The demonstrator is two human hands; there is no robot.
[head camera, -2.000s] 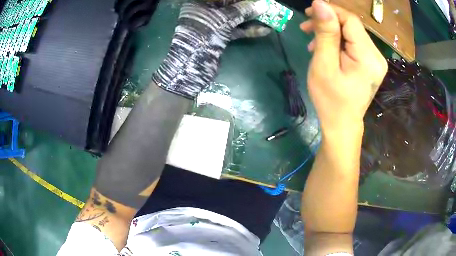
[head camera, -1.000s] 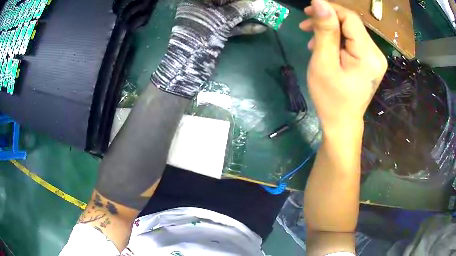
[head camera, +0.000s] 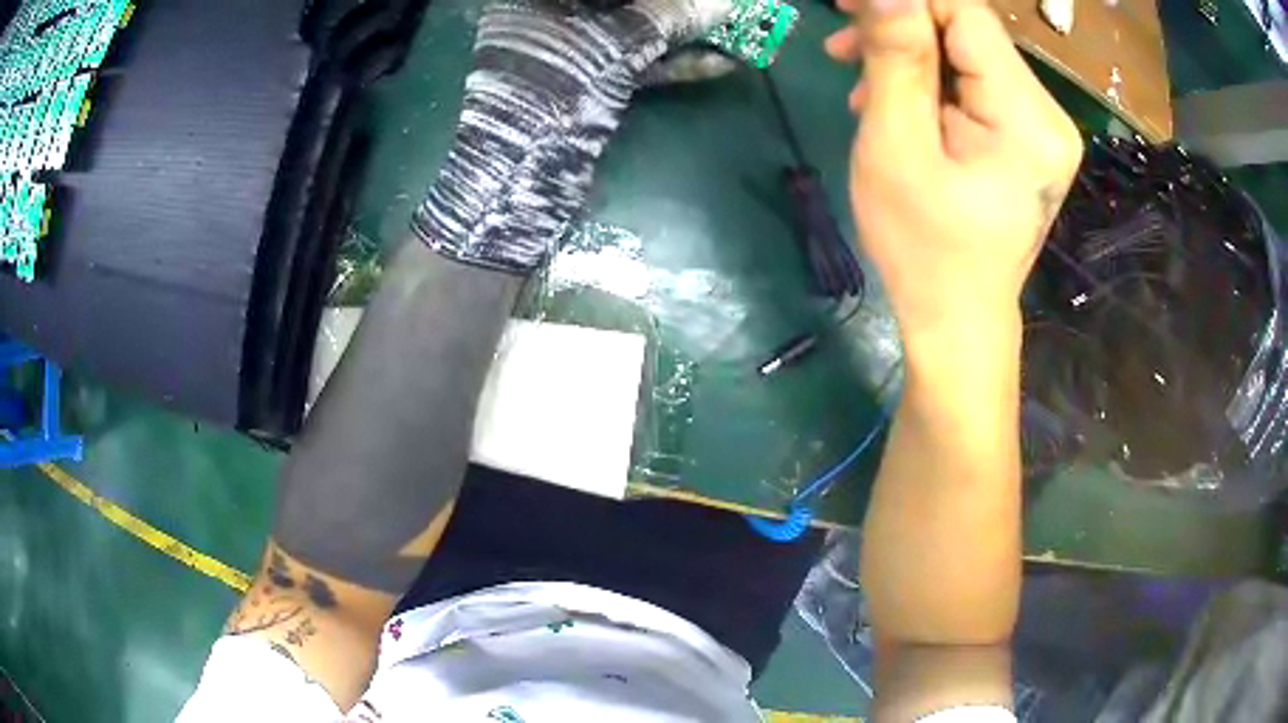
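Note:
My left hand, in a black-and-white striped glove, reaches to the top edge and holds a green circuit board by its left part. A thin black cord runs down from the board to a folded bundle on the bench. Its plug lies below, with a shiny tip. My right hand is bare and raised right of the board, thumb and forefinger together near the top edge. Its fingertips are partly cut off, and I cannot tell whether they pinch anything.
Rows of circuit boards lie on black sheets at left. A white sheet lies at the bench's front edge. A dark cord heap in clear plastic is at right, below a brown board. A blue coiled cord hangs at the front edge.
The circuit board and my left hand have shifted slightly up and left. My right hand has moved slightly up. The whole view has also shifted a little.

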